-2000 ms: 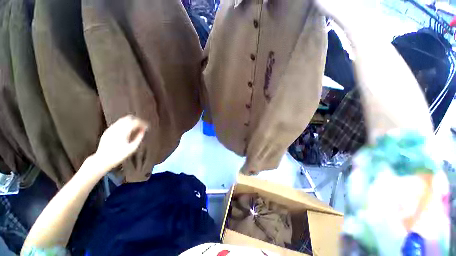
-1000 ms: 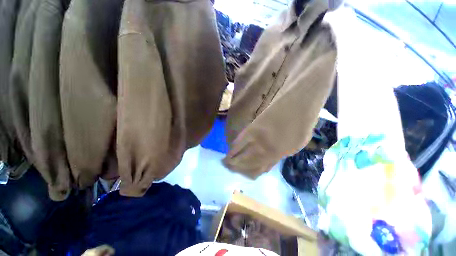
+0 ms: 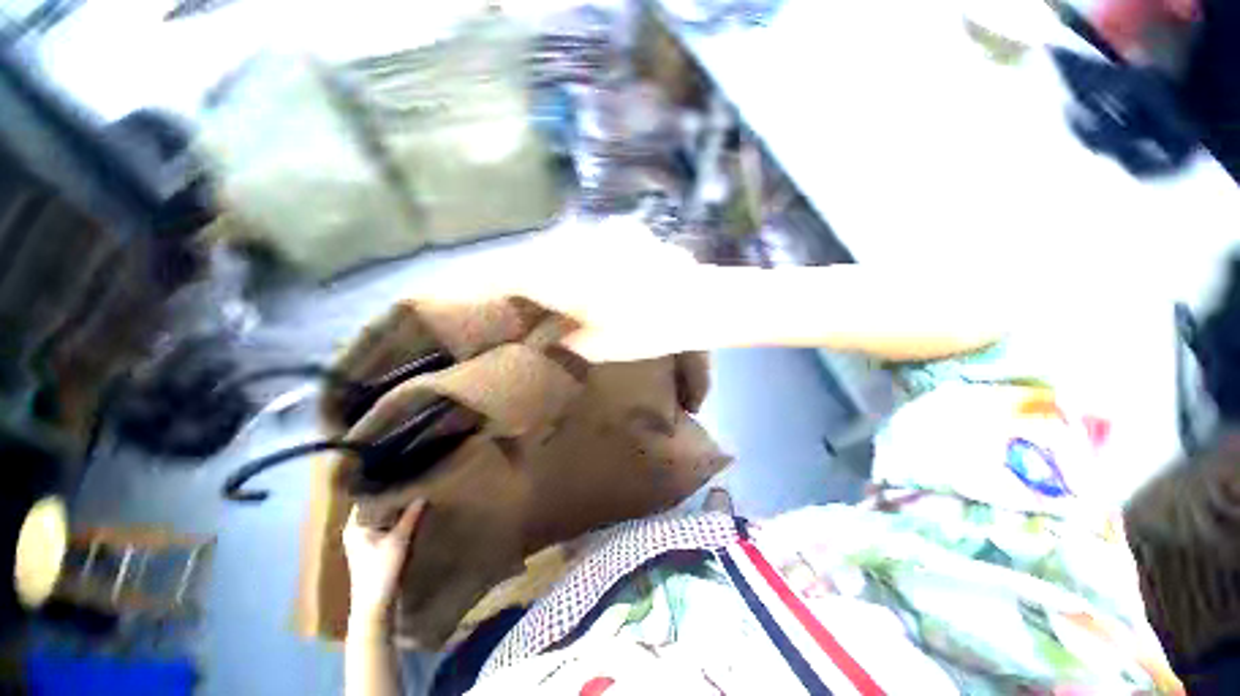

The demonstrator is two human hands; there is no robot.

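Observation:
Brown jackets (image 3: 598, 449) on black hangers are bunched in front of me, collars towards the upper left. Two dark hanger hooks stick out to the left; the nearer hook (image 3: 293, 460) is sharper. My left hand (image 3: 384, 541) grips the near jacket's shoulder, thumb on the cloth, other fingers mostly hidden. My right hand (image 3: 592, 292) reaches in from the right and touches the collar area. It is so washed out by light that its fingers do not show clearly.
A tan cardboard edge (image 3: 324, 564) shows behind the jackets. Pale sacks (image 3: 394, 163) lie beyond on the floor. A white table (image 3: 938, 150) is at the upper right, with a blurred person (image 3: 1149, 25) at its far end. A blue bin (image 3: 116, 673) is at the lower left.
The view has swung away from the hanging row. Both hands are now at the bunched jackets, seen from above with the hooks showing; before, one jacket hung from my raised right arm.

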